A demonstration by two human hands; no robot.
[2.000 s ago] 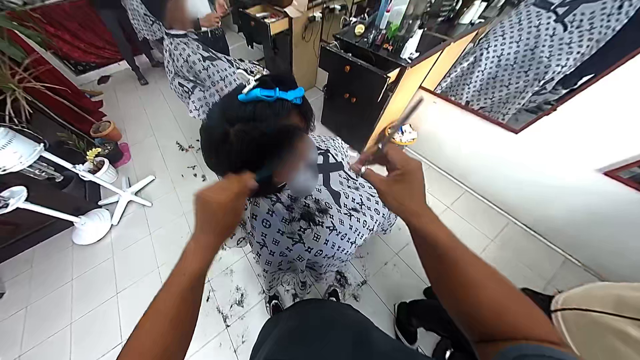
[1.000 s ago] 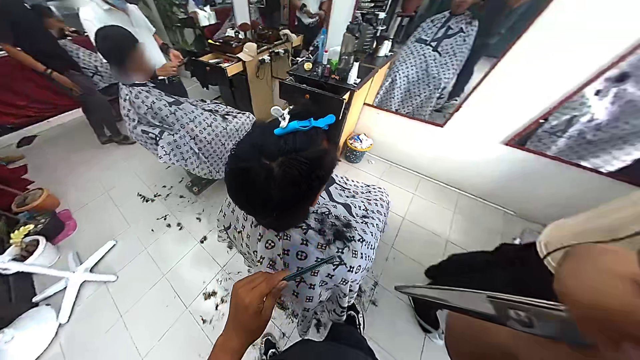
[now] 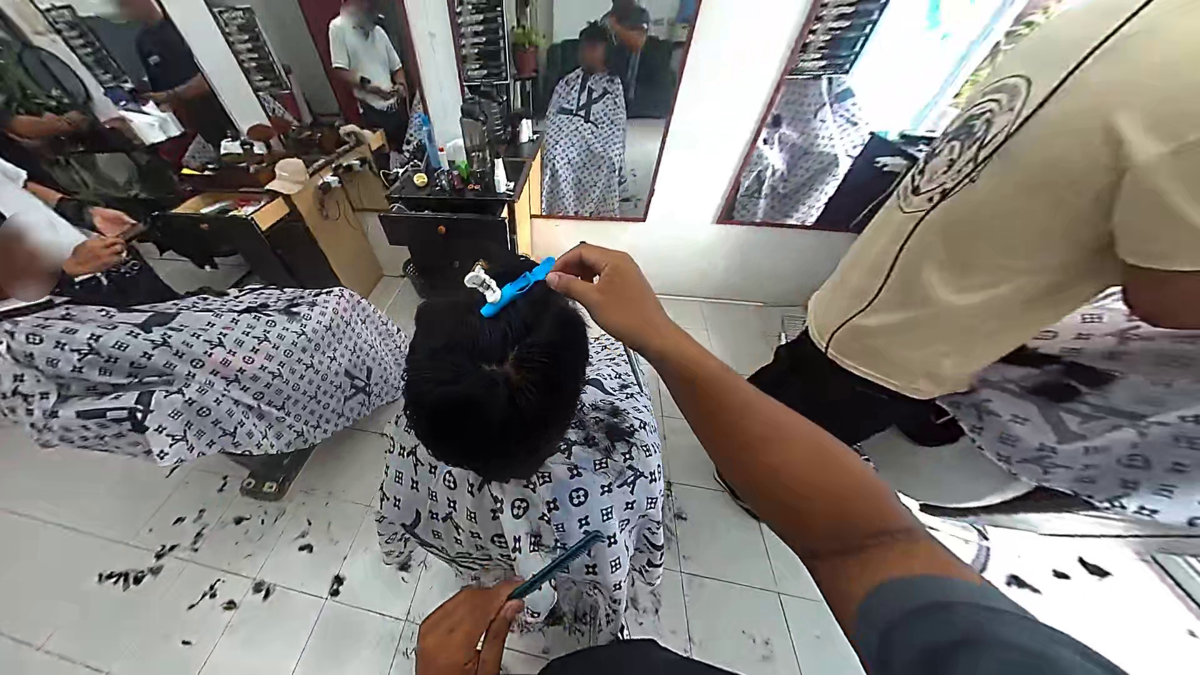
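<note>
A seated person with dark hair (image 3: 497,394) wears a white patterned barber cape (image 3: 572,497), with cut hair lying on it. On top of the head sit a blue hair clip (image 3: 517,287) and a white hair clip (image 3: 482,283). My right hand (image 3: 614,291) pinches the end of the blue clip between thumb and fingertips. Low in the view, my left hand (image 3: 469,628) holds a dark green comb (image 3: 558,565) that points up and to the right, in front of the cape. The scissors are not plainly visible; whether any part lies by my right palm, I cannot tell.
At left, another caped person (image 3: 234,375) sits beside a person holding something small. A person in a beige shirt (image 3: 975,187) stands close on the right. Ahead are a black counter with an open drawer (image 3: 441,228), bottles and a wall mirror (image 3: 609,141). Cut hair (image 3: 262,589) litters the tiles.
My right hand has moved from the right side, where it held scissors, to the blue clip on the head. My left hand still holds the comb low in front of the cape.
</note>
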